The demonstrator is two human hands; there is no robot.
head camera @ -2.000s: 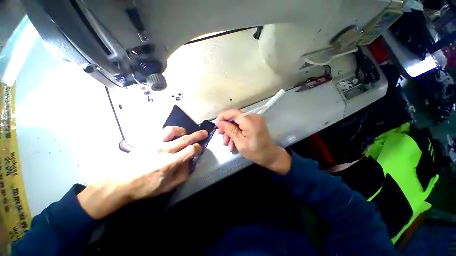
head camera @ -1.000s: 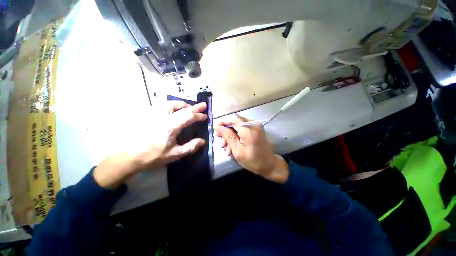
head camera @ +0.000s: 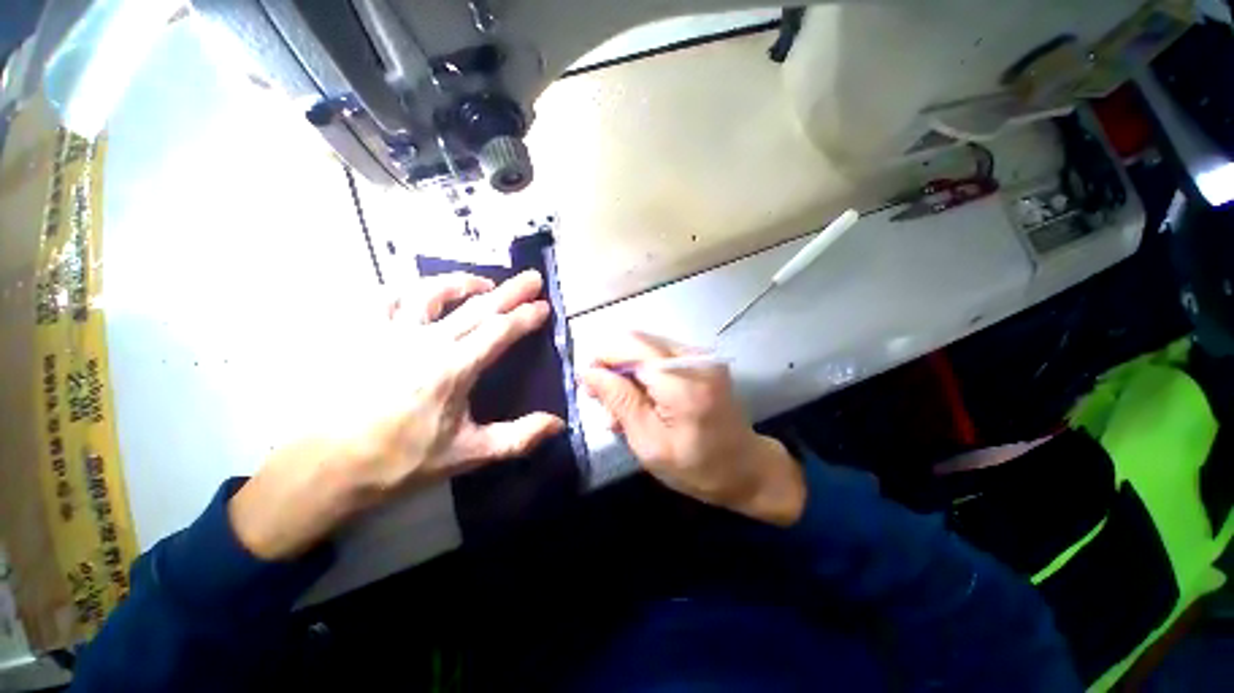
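Note:
A black fabric strip [head camera: 521, 467] lies on the white table, running from near the needle area to the front edge. Its right edge shows a pale line. My left hand [head camera: 453, 372] lies flat on the strip with fingers and thumb spread, pressing it down. My right hand [head camera: 683, 420] is just right of the strip's edge and holds a thin white and purple marking pen [head camera: 663, 364] like a pencil. The pen's tip is hidden or blurred near my fingertips. A white-handled awl [head camera: 817, 249] lies on the machine bed right of the strip, its thin shaft pointing towards my right hand.
The sewing machine head [head camera: 447, 108] hangs over the back of the strip. Dark red snips [head camera: 954, 194] lie at the machine base. Yellow printed tape [head camera: 79, 447] runs along the table's left. Black and neon-green garment pieces [head camera: 1150, 447] lie at the right, below table level.
The strip, slanted and folded two seconds ago, now lies straight and flattened. My left hand has spread out over it. My right hand with the pen has moved slightly lower, apart from the awl.

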